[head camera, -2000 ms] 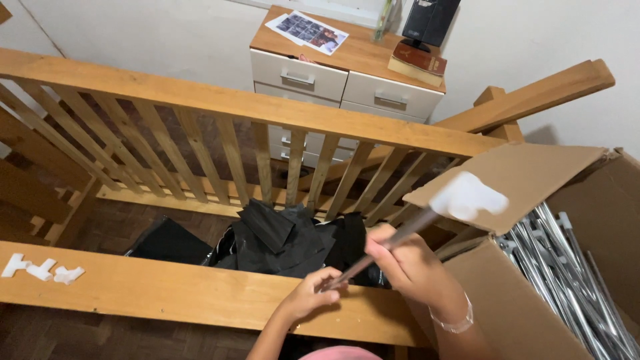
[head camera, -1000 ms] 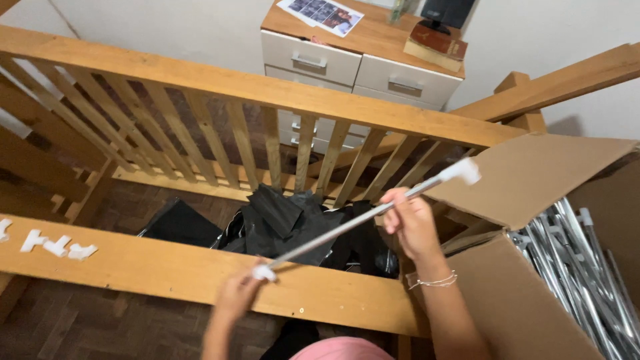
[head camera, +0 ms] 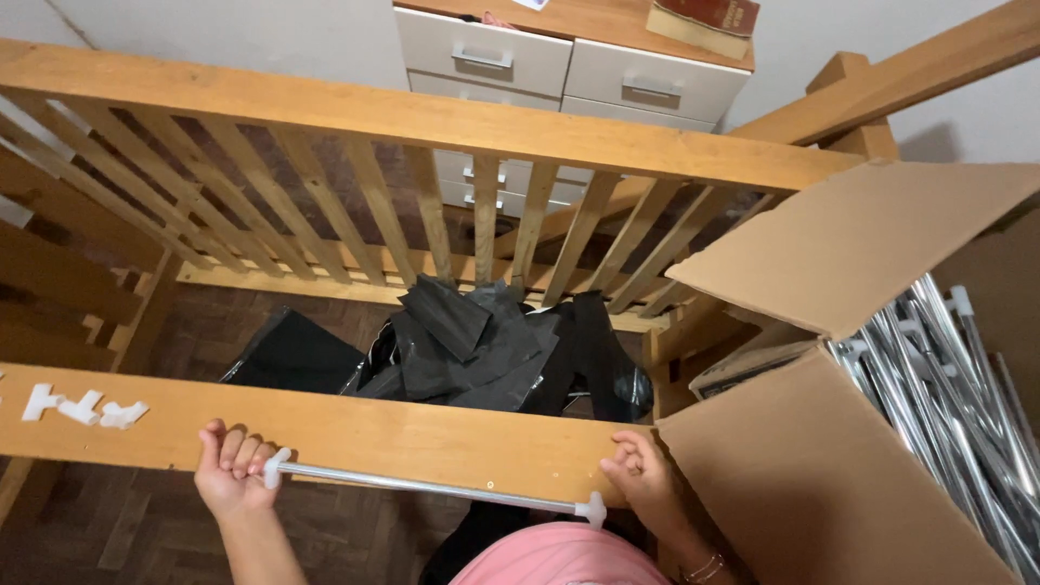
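Note:
A thin metal tube (head camera: 431, 479) with a white plastic connector at each end lies level just above the near edge of the wooden board (head camera: 366, 422). My left hand (head camera: 236, 467) has its fingers curled at the left connector (head camera: 276, 468) and grips it. Beside the right connector (head camera: 593, 509), my right hand (head camera: 642, 479) is raised with bent fingers, apart from the tube and holding nothing. Several loose white plastic connectors (head camera: 81, 408) rest on the board at the left.
An open cardboard box (head camera: 780, 463) full of metal tubes (head camera: 926, 382) stands at the right. Beyond the board, black plastic sheets (head camera: 487, 349) lie in a heap. A slatted wooden rail (head camera: 406, 122) crosses the view, with a white chest of drawers (head camera: 504, 61) behind it.
The tube, earlier held slanting upward in both hands, has come down to nearly level near my body. My right hand has let go of it and moved lower.

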